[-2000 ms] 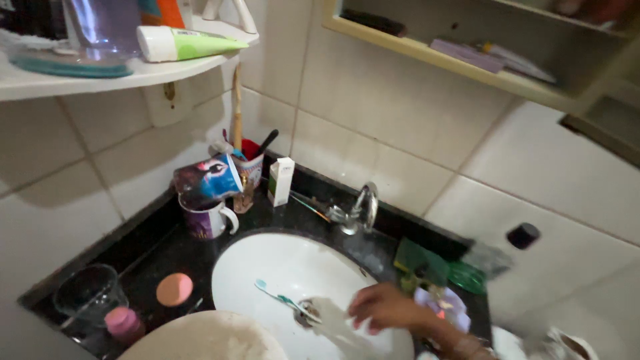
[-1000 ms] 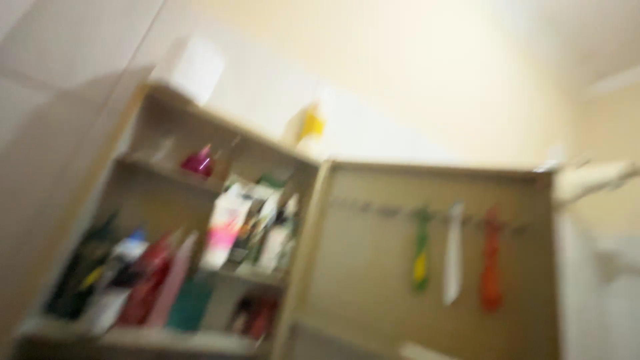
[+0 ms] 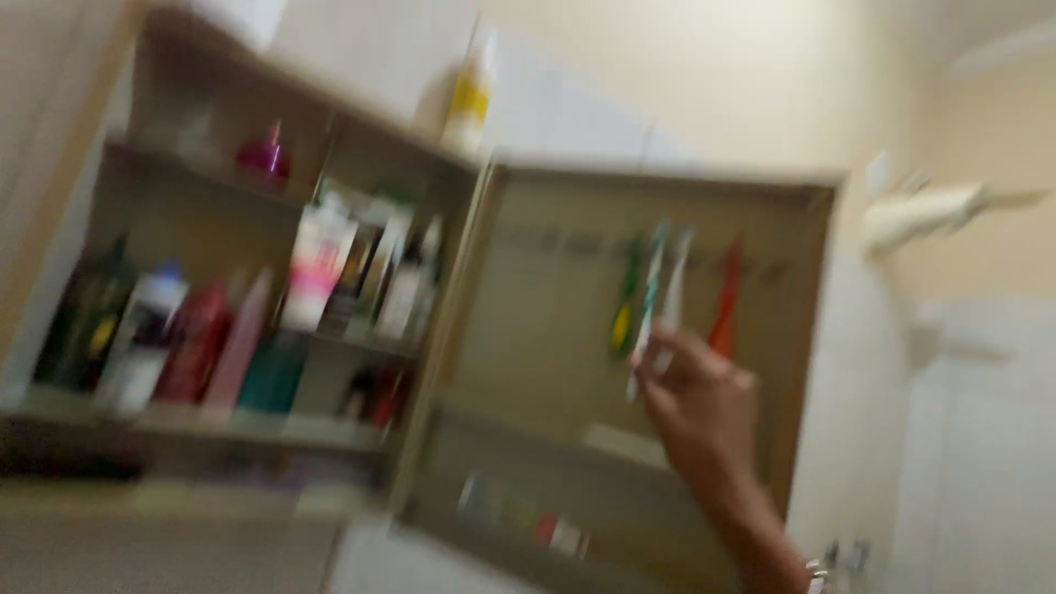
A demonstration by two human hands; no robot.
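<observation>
Raised in front of the inside of a cabinet door (image 3: 528, 355), my right hand (image 3: 701, 396) pinches a white and teal toothbrush (image 3: 649, 305) near its lower end, bristle end up. The brush is level with a slotted rack on the door; whether it touches the rack is unclear in the blur. A green and yellow toothbrush (image 3: 625, 309) hangs just left of it, a white toothbrush (image 3: 676, 280) just right, and a red-orange one (image 3: 726, 305) farther right. My left hand is out of view.
The open cabinet's shelves (image 3: 330, 429) hold several bottles, a white and pink tube (image 3: 318, 264) and a magenta item (image 3: 264, 157). A yellow and white bottle (image 3: 469, 99) stands on top. A pale shower fixture (image 3: 924, 214) juts out at the right.
The view has swung from the sink up to the cabinet. Two seconds ago a teal and white toothbrush lay in the basin near my hand; now my right hand holds one up at the door.
</observation>
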